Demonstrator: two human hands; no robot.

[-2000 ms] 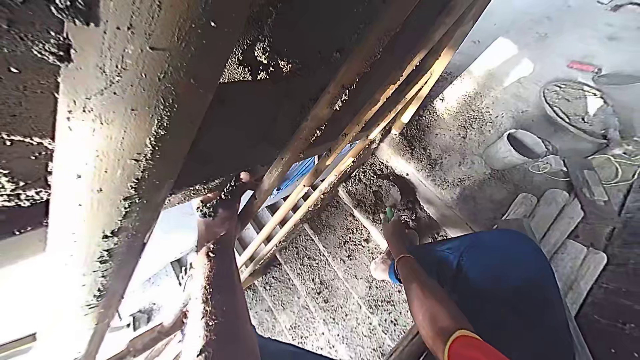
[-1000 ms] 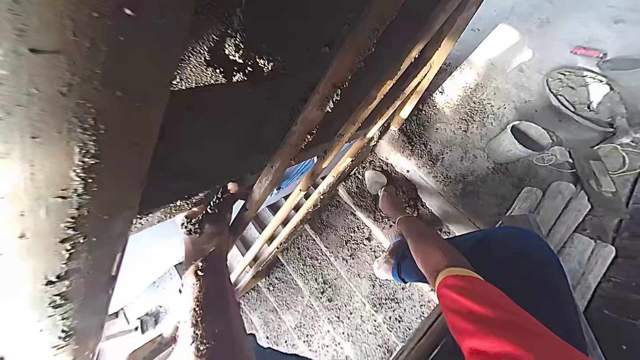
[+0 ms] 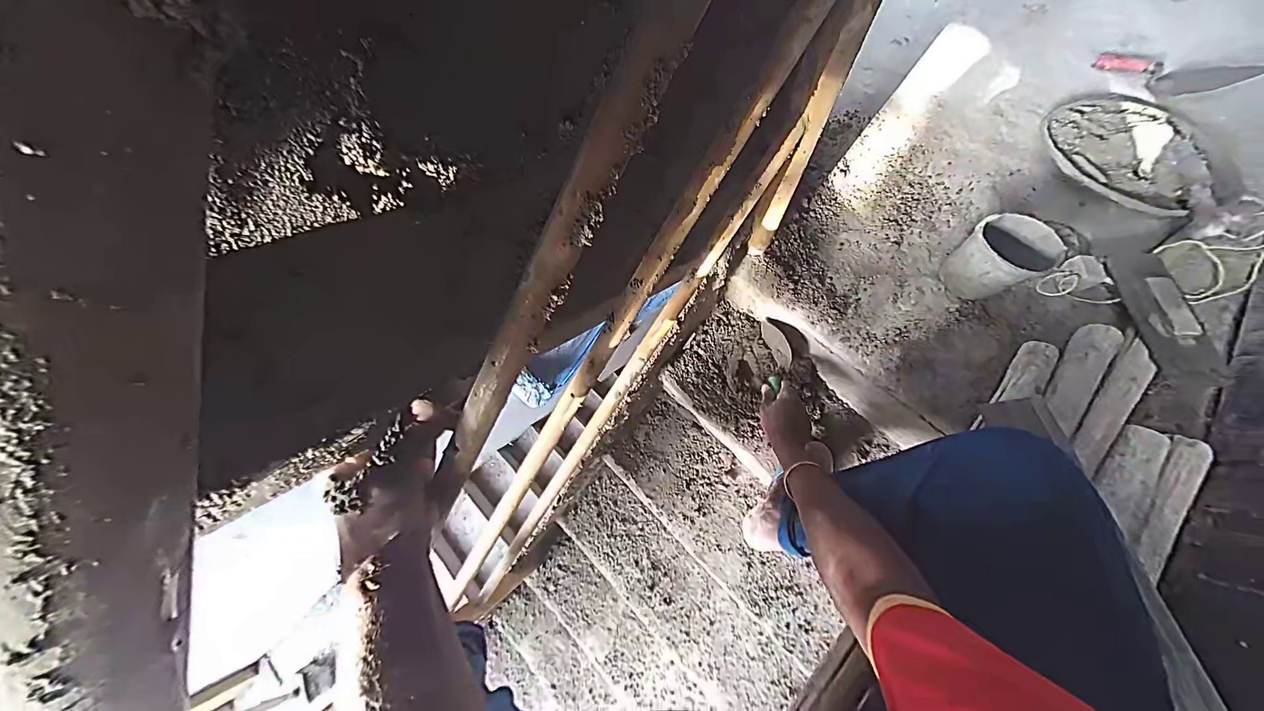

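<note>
My right hand (image 3: 785, 420) is closed on the green handle of a trowel (image 3: 776, 346), whose blade is low over a heap of wet mortar (image 3: 726, 346) on the wooden planks. My left hand (image 3: 400, 474), in shade and smeared with mortar, is raised at the lower edge of a dark board (image 3: 326, 336), beside a slanting wooden pole (image 3: 583, 207). Whether its fingers grip the board or the pole, I cannot tell.
Several wooden poles (image 3: 642, 346) slant beside the board. A large tub of mortar (image 3: 1126, 158), a grey bucket (image 3: 1007, 252) and a pale rope (image 3: 1210, 272) are at the upper right. Short wooden slats (image 3: 1101, 395) lie behind my bent knee. Mortar crumbs cover the planks (image 3: 632, 583).
The trowel and my right hand have shifted slightly over the mortar heap, and the blade has turned. My left hand stays near the board's edge. The view has shifted a little.
</note>
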